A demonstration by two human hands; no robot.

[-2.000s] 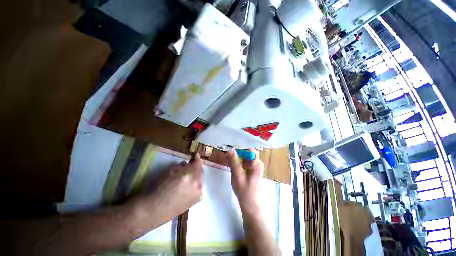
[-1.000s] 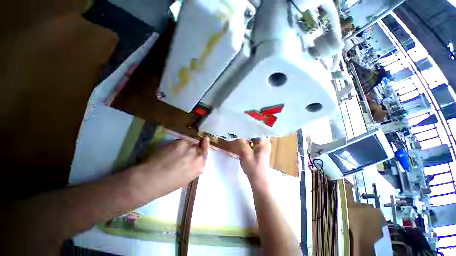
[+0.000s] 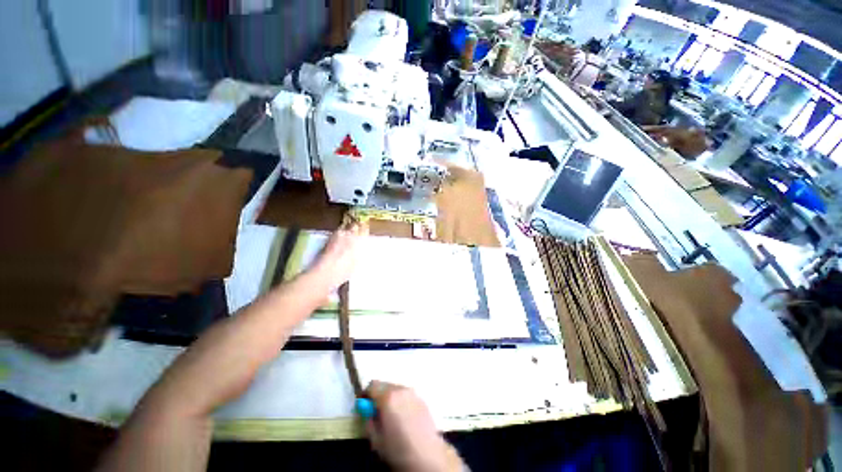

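My left hand [image 3: 340, 251] is at the front edge of the brown bag panel [image 3: 466, 205], by the brass-yellow clamp foot [image 3: 392, 217] under the machine head; its fingertips are small, so its grip cannot be told. A narrow brown strap [image 3: 345, 330] runs from below my left hand toward me over the white template [image 3: 420, 277]. My right hand [image 3: 402, 426] is closed around the teal-blue handle of a tool [image 3: 366, 407], at the strap's near end near the table's front edge. Whether it also pinches the strap is unclear.
The white sewing machine [image 3: 351, 138] stands behind the template. Brown panels [image 3: 111, 230] lie at the left, with white sheets behind. At the right are the strap bundle [image 3: 591, 313], the control panel [image 3: 580, 189] and more brown panels [image 3: 715, 323].
The view has drawn back from the machine. My right hand has moved from the clamp foot toward me, to the strap's near end. My left hand remains near the clamp foot.
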